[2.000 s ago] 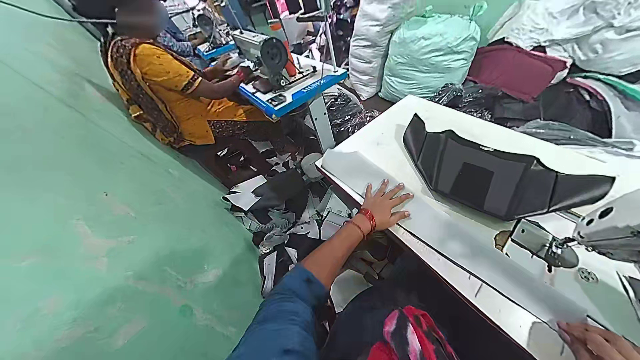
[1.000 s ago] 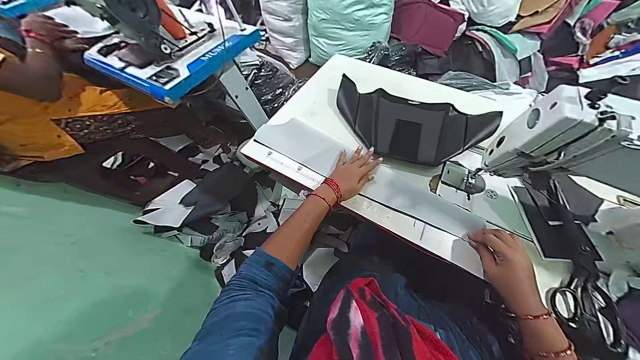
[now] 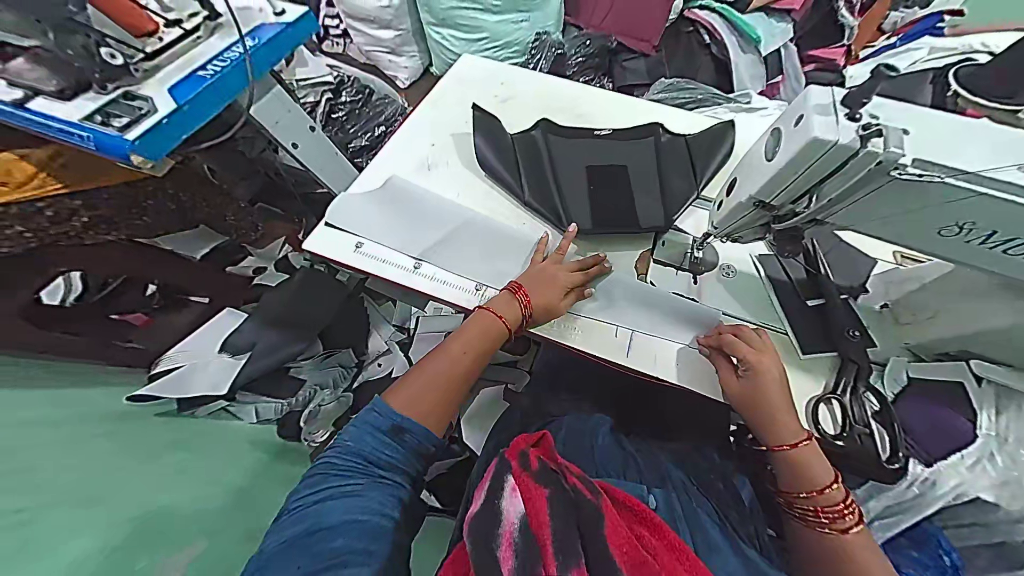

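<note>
A long pale grey strip of sheet material (image 3: 448, 228) lies along the front edge of the white sewing table (image 3: 472, 88). My left hand (image 3: 560, 284) rests flat on its middle with the fingers spread. At the strip's right end, my right hand (image 3: 740, 356) pinches the corner between thumb and fingers. A printed measuring scale (image 3: 416, 268) runs along the table edge at the left. Behind the strip lies a black folded panel (image 3: 600, 176) with a darker rectangle on it. The needle area of the white sewing machine (image 3: 816, 168) is just right of the panel.
Black-handled scissors (image 3: 852, 384) lie at the right, by dark flat pieces (image 3: 808, 312). A second sewing table (image 3: 200, 72) with a blue edge stands at upper left. Fabric scraps (image 3: 280, 344) cover the floor at left. Stuffed sacks (image 3: 488, 32) and cloth piles stand behind.
The view has swung to the right and down. My right hand, partly cut off at the edge two seconds ago, now shows fully at the strip's end. My left hand stays on the strip.
</note>
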